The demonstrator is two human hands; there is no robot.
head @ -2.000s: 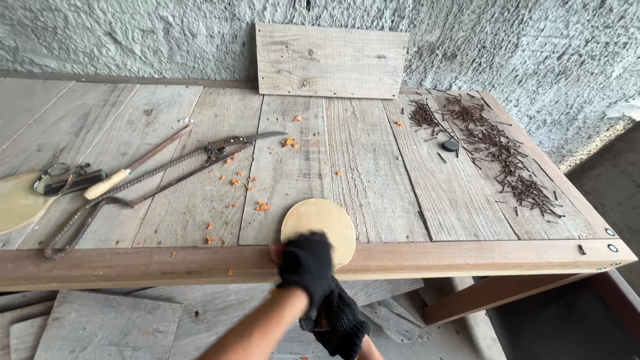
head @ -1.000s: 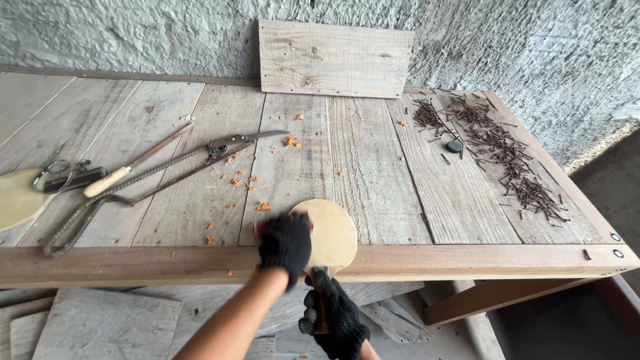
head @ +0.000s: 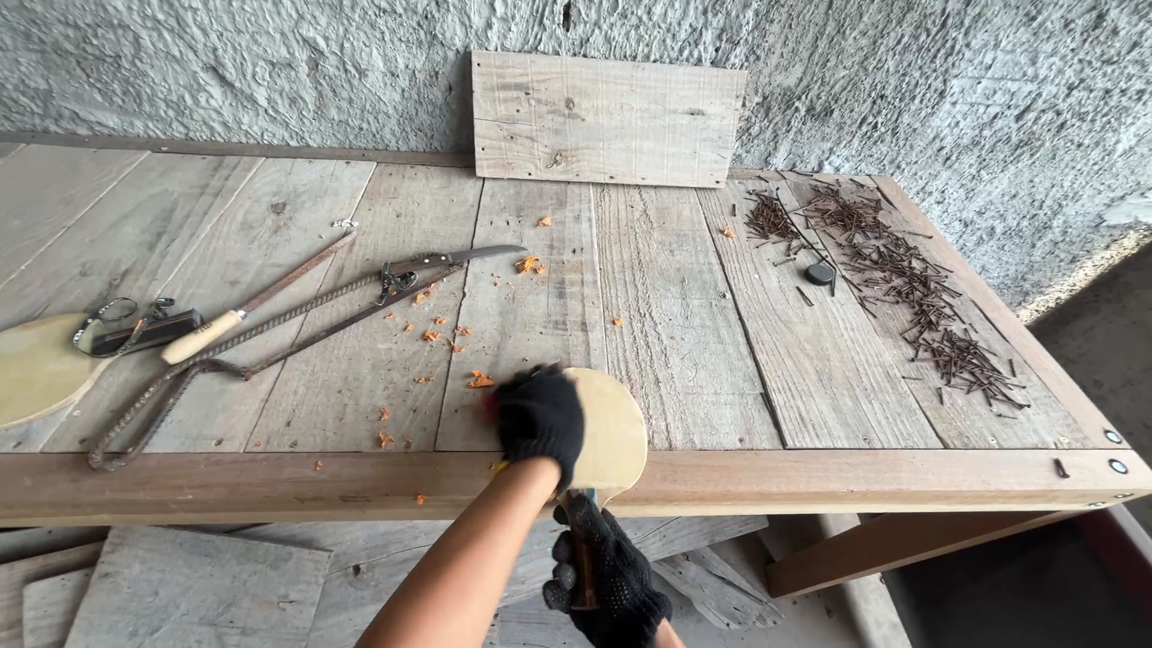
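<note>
A pale wooden table tennis paddle blade point(head: 615, 432) lies flat over the front edge of the workbench. My right hand point(head: 607, 571), in a black dotted glove, is closed around its handle below the edge. My left hand point(head: 540, 416), also black-gloved and somewhat blurred, is on the left part of the blade. A bit of something red point(head: 490, 407) shows at its fingers; the rest is hidden under the hand, so its kind cannot be told.
Left on the plank workbench point(head: 684, 378) are a knife point(head: 486, 253), a bent rebar tool point(head: 306, 308), a wooden-handled tool point(head: 202, 337) and another paddle-shaped board point(head: 40, 369). Orange shavings point(head: 529, 265) are scattered mid-bench. Rusty nails point(head: 909, 279) and a black disc point(head: 819, 274) lie right. A board point(head: 607, 117) leans on the wall.
My left hand has moved from the lower part of the blade near the handle up along its left side. My right hand stays at the handle.
</note>
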